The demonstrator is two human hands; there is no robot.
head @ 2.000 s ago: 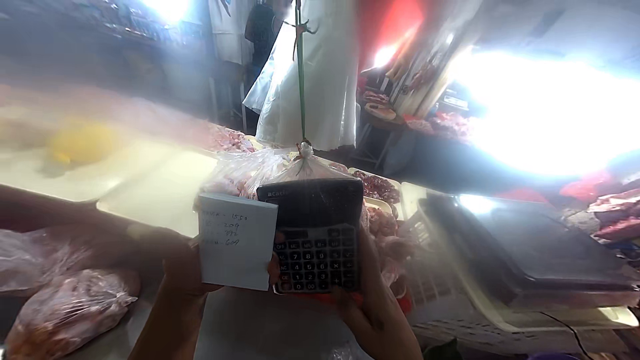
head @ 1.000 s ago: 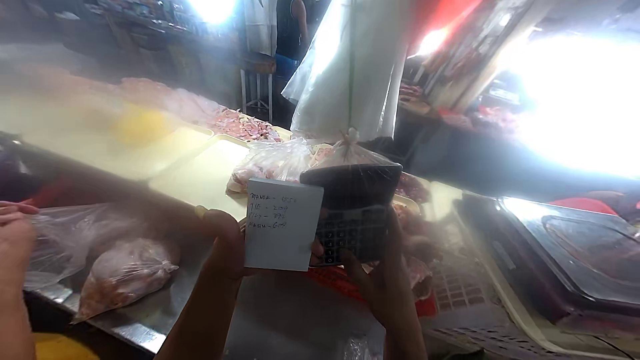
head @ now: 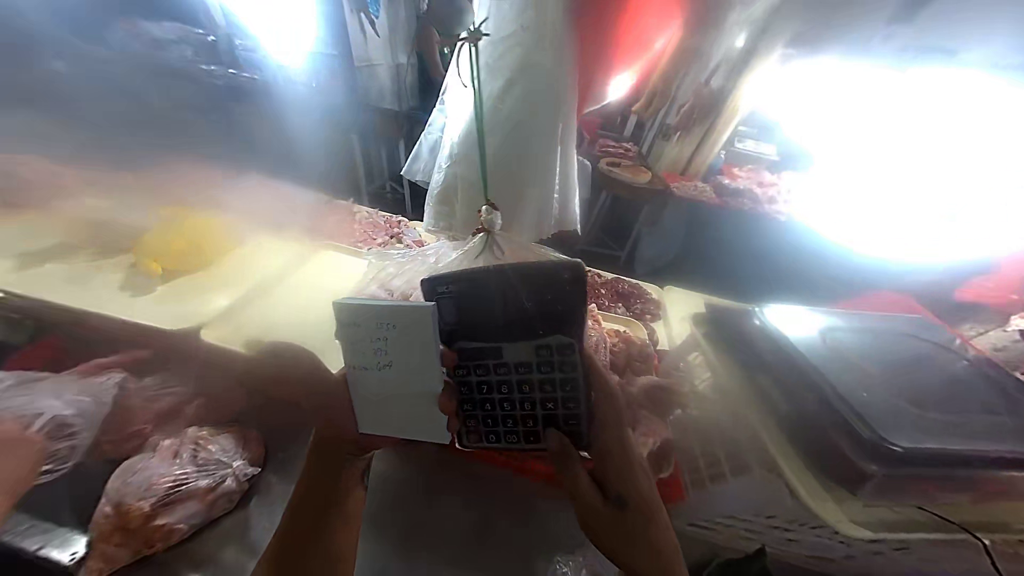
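Note:
My left hand (head: 340,408) grips a white notepad (head: 396,400) with handwritten lines, fingertips showing at its right edge. Right beside it, my right hand (head: 600,472) holds a black desk calculator (head: 512,360) by its right side, with the thumb over the lower keys. The fingers of my left hand also reach the calculator's left edge. Just behind the calculator is a clear plastic bag (head: 492,248), tied at the top and attached to a green string (head: 480,128). Pieces of raw meat (head: 636,360) show behind and to the right of the calculator.
At lower left lie bagged meat (head: 180,488) and another person's hand (head: 20,464). A pale counter (head: 280,296) bears a yellow object (head: 188,240). To the right, a flat scale-like device (head: 888,384) rests above a white plastic basket (head: 720,448). White plastic sheeting (head: 528,144) hangs ahead.
Both hands keep hold of the notepad and calculator. Another person's hand at the left sits lower than one second ago. The view has shifted between frames.

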